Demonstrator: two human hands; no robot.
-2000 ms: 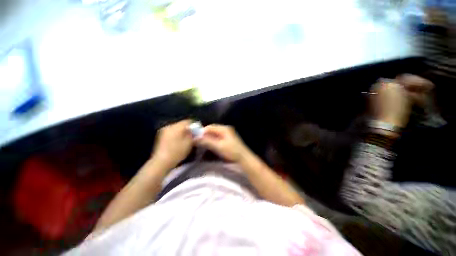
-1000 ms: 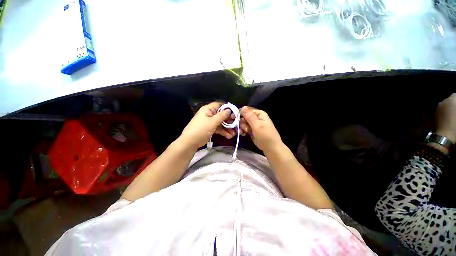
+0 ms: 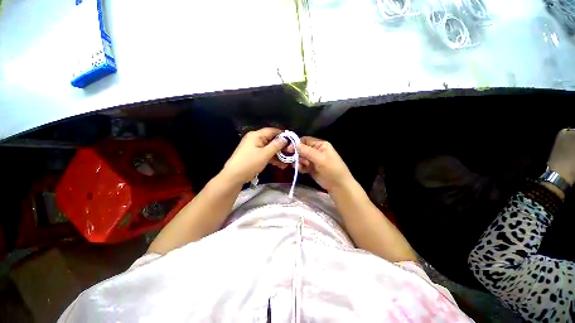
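A white USB cable (image 3: pixel 289 158) is wound in a small ring, held over my lap below the bench edge. My left hand (image 3: pixel 257 153) grips the ring's left side with the thumb across it. My right hand (image 3: pixel 321 161) is at the ring's right side, its fingertips on the cable. A loose length hangs from the ring down to my shirt. A small white end shows under my left hand; its plug type cannot be told. The far fingers of both hands are partly hidden.
The white bench (image 3: pixel 208 50) has yellow tape (image 3: pixel 304 50) at its joint. A blue-and-white box (image 3: pixel 94 63) lies at left, coiled cables (image 3: pixel 455 30) at upper right. A red stool (image 3: pixel 101 189) stands at lower left. A person's patterned sleeve (image 3: pixel 520 252) is at right.
The early blurred view has become clear. Since one second ago the ring stays in both hands, my right fingers are closer against it, and the hanging length looks shorter.
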